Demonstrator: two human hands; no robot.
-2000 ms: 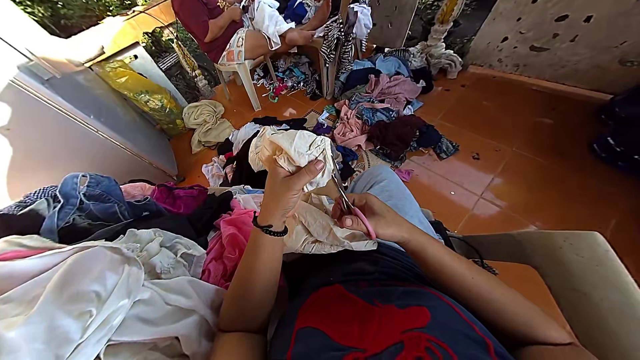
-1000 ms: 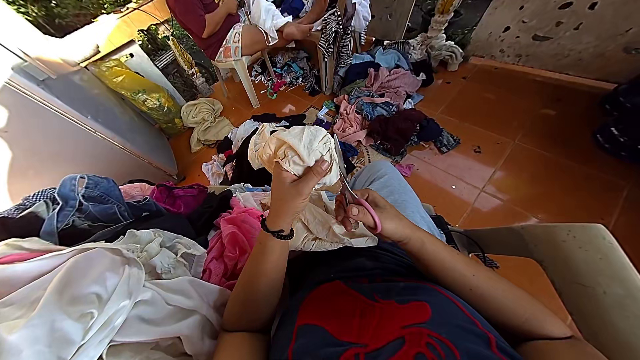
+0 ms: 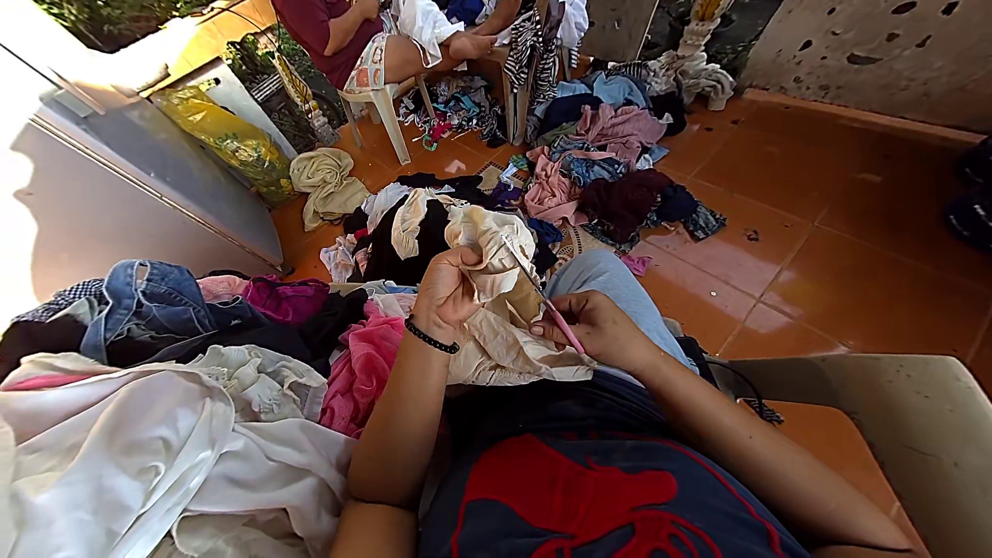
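Observation:
Near the centre, my left hand (image 3: 449, 291) grips a cream cloth garment (image 3: 504, 333), its upper part bunched above the fingers and the rest spread over my lap. My right hand (image 3: 593, 325) holds scissors with pink handles (image 3: 564, 327), their blades pointing up and left against the raised cloth. A cream strip of the fabric (image 3: 408, 225) hangs to the left of the bunched part. Part of the cloth behind my left fingers is hidden.
White cloth (image 3: 116, 442), jeans (image 3: 147, 310) and pink fabric (image 3: 364, 364) are heaped at my left. More clothes (image 3: 620, 139) lie on the tiled floor ahead. Another person sits on a white plastic chair (image 3: 387, 116). A yellow bag (image 3: 225, 139) leans near the grey metal cabinet. A chair arm (image 3: 868, 387) is at my right.
A cream strip now hangs out left of the bunched cloth, where the earlier frames show none. The scissors are turned and look more edge-on, still in my right hand.

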